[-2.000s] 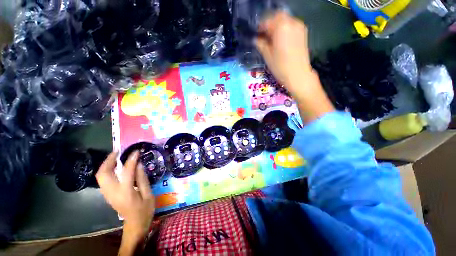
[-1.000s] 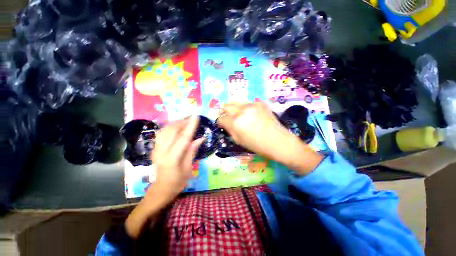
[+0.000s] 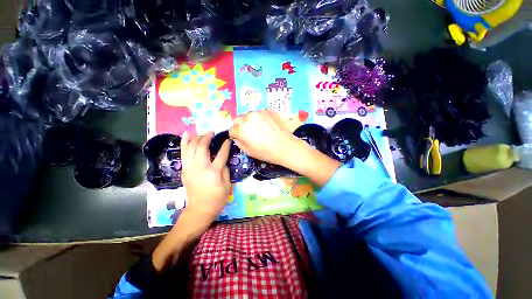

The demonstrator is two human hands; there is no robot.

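Note:
Several glossy black housings stand in a row on the cartoon-printed mat. My left hand rests on a housing left of the row's middle, its fingers against the rim. My right hand is at the top edge of the same housing, fingertips pinched together. Whether a small part is between them is hidden. Both hands partly cover the middle housings. A shiny purple heap lies at the mat's upper right corner.
Bagged black housings fill the upper left. More black housings stand left of the mat. At right are a black heap, yellow-handled pliers, a pale-yellow bottle, a clear bag, a fan and a carton.
My right hand has come from the bags at the top down to the row, then moved slightly left. My left hand has moved from the leftmost housing to the one beside it.

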